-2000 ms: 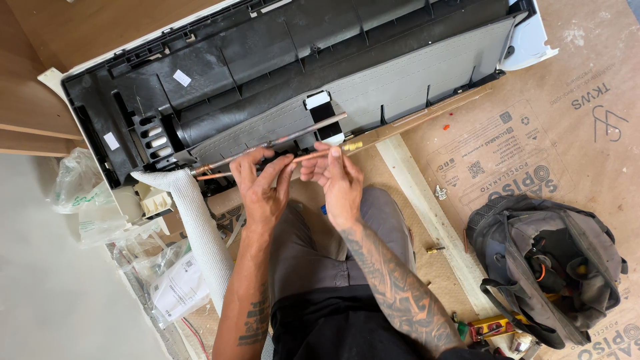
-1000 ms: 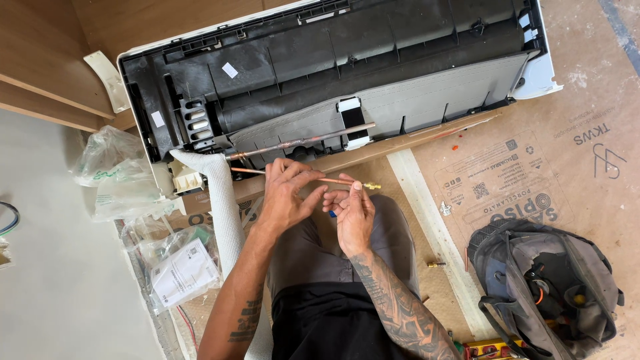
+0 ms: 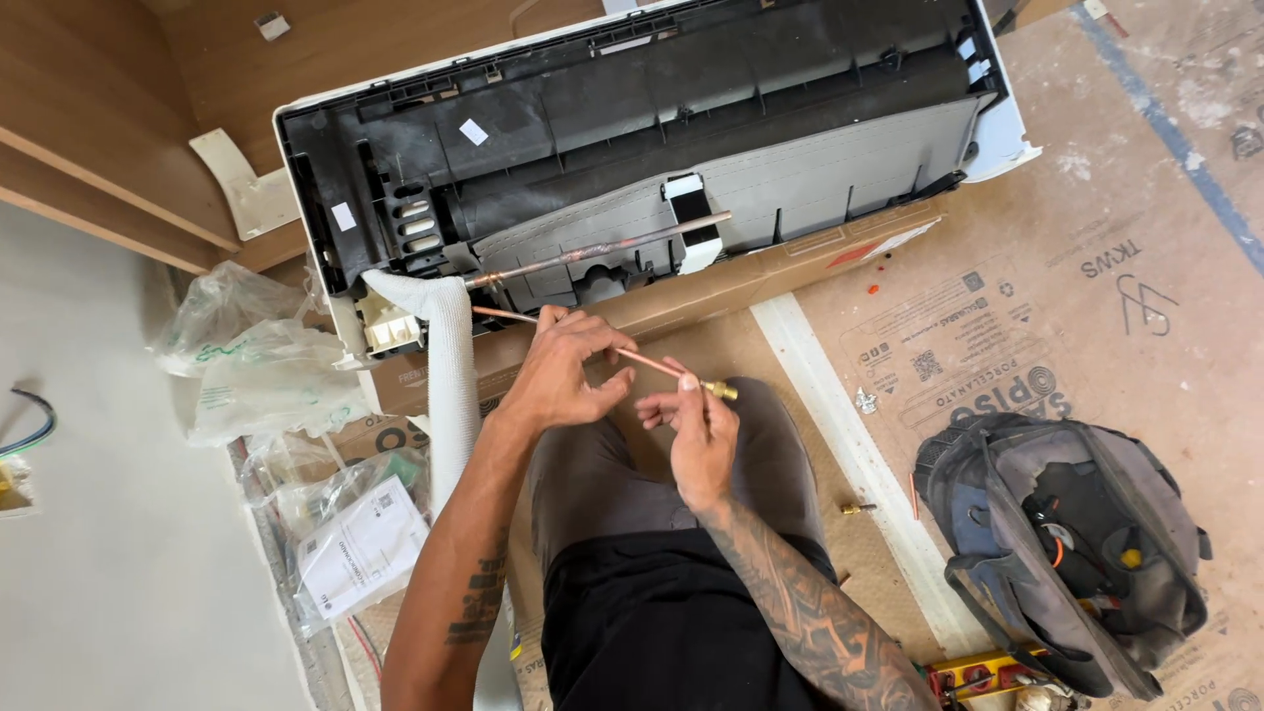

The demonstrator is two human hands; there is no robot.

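A thin copper tube (image 3: pixel 654 362) with a brass fitting (image 3: pixel 721 390) at its right end runs out near the insulated pipe sleeve (image 3: pixel 451 385). My left hand (image 3: pixel 568 370) is bent around the tube's middle, its thumb and a fingertip apart. With thumb and fingers, my right hand (image 3: pixel 697 434) holds the tube just left of the fitting. Above both hands, a thicker copper tube (image 3: pixel 602 249) crosses the underside or back of an air conditioner indoor unit (image 3: pixel 691 118). A black and white strap (image 3: pixel 695 222) lies behind that tube's right end.
A cardboard box (image 3: pixel 790 281) lies along the unit's near edge. At the right stands an open tool bag (image 3: pixel 1066 543), with a red and yellow tool (image 3: pixel 978 676) below it. Plastic bags (image 3: pixel 267 365) and a bagged leaflet (image 3: pixel 363 548) lie left. A small brass fitting (image 3: pixel 857 509) rests on the floor covering.
My left hand's fingers have opened somewhat around the thin tube. The brass fitting, near my right fingertips two seconds ago, now points right and slightly down. The view has shifted.
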